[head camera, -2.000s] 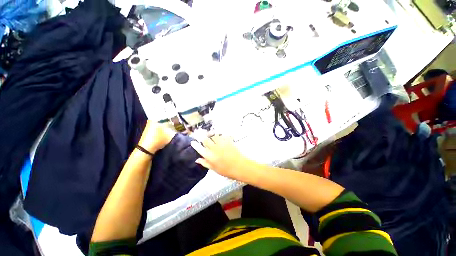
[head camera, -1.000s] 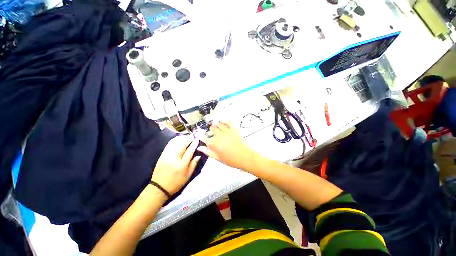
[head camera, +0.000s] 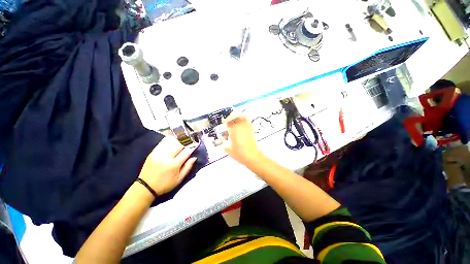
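Note:
The dark navy garment piece spreads left of the machine, and its narrow end lies at the needle area. My left hand presses on and pinches the cloth edge just in front of the presser foot. My right hand is right of the presser foot, off the navy cloth, with its fingers bent at the needle area. Its fingertips are blurred against the metal parts, so I cannot tell if they hold anything. The white sewing machine head lies above both hands.
Black-handled shears lie right of my right hand, beside a red tool and a short red-orange stick. A grey post stands at the head's left end. A navy cloth pile is at right, near a red stool.
My right hand has moved off the cloth edge to the right of the presser foot. My left hand first drew back along the cloth, then shifted slightly left. The view has shifted slightly.

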